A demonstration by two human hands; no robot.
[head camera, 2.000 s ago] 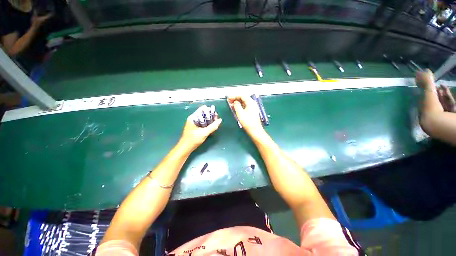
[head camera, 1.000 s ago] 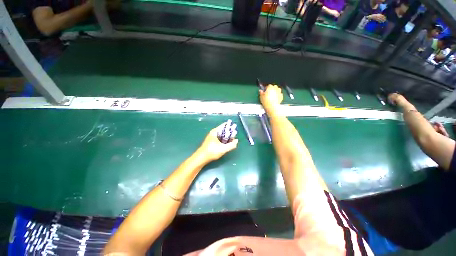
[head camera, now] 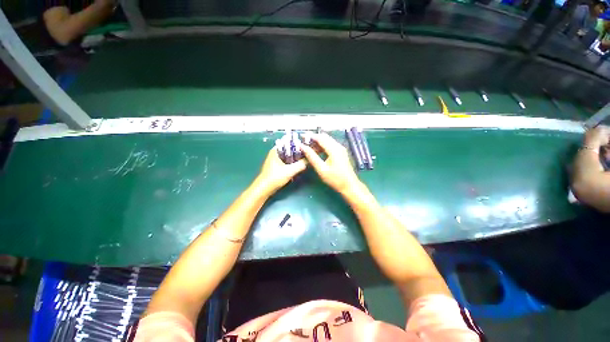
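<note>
My left hand [head camera: 279, 167] is closed around a bunch of pen-shaped units [head camera: 291, 145], their pale ends together and facing up. My right hand [head camera: 326, 159] is beside it, its fingers touching the bunch's right side; what lies between its fingers is partly hidden. Just right of my right hand, a few grey-purple set-aside units [head camera: 359, 148] lie side by side near the white strip. A small black piece [head camera: 285, 220] lies alone on the green bench below my hands.
Dark units [head camera: 418, 96] lie spaced on the green belt [head camera: 221, 97] beyond the white strip [head camera: 227, 123]. A yellow strip [head camera: 444, 107] is at the belt edge. The blue crate [head camera: 44, 300] is low left. Another person's arm [head camera: 592, 167] and a blue stool [head camera: 501, 284] are at right.
My right hand has come back from the belt to beside my left hand. The set-aside units now lie close together. The other person's arm has drawn back from the belt.
</note>
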